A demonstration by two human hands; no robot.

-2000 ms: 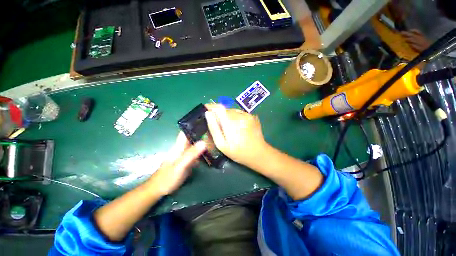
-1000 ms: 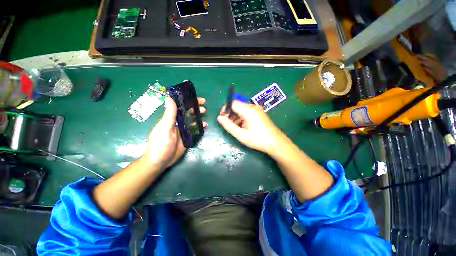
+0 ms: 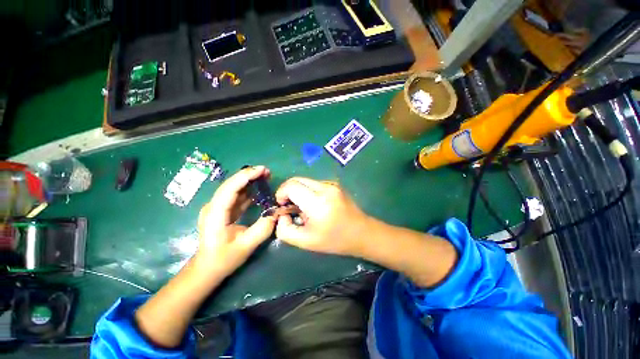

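Note:
My left hand [image 3: 231, 224] and my right hand [image 3: 319, 216] meet over the middle of the mat. Between their fingertips is a dark phone housing [image 3: 262, 192], mostly hidden by the fingers. Both hands grip it; its inner side cannot be seen. A green and silver circuit board [image 3: 189, 181] lies on the mat to the left of my left hand. A small blue piece [image 3: 311, 153] lies beyond my right hand, and a white and dark-blue battery [image 3: 349, 142] lies to the right of it.
A foam-lined tray [image 3: 189, 84] stands behind the green mat [image 3: 140, 245]. A brown cup [image 3: 409, 112] with white contents and an orange electric screwdriver [image 3: 477, 133] with black cables are at the right. A wire reel [image 3: 49, 245] and small dark object [image 3: 125, 174] are at the left. Another person's hand shows top right.
The right hand has come back from beside the blue piece to the left hand, and both now hold the dark housing. The housing has turned and is more covered by fingers. The view has shifted.

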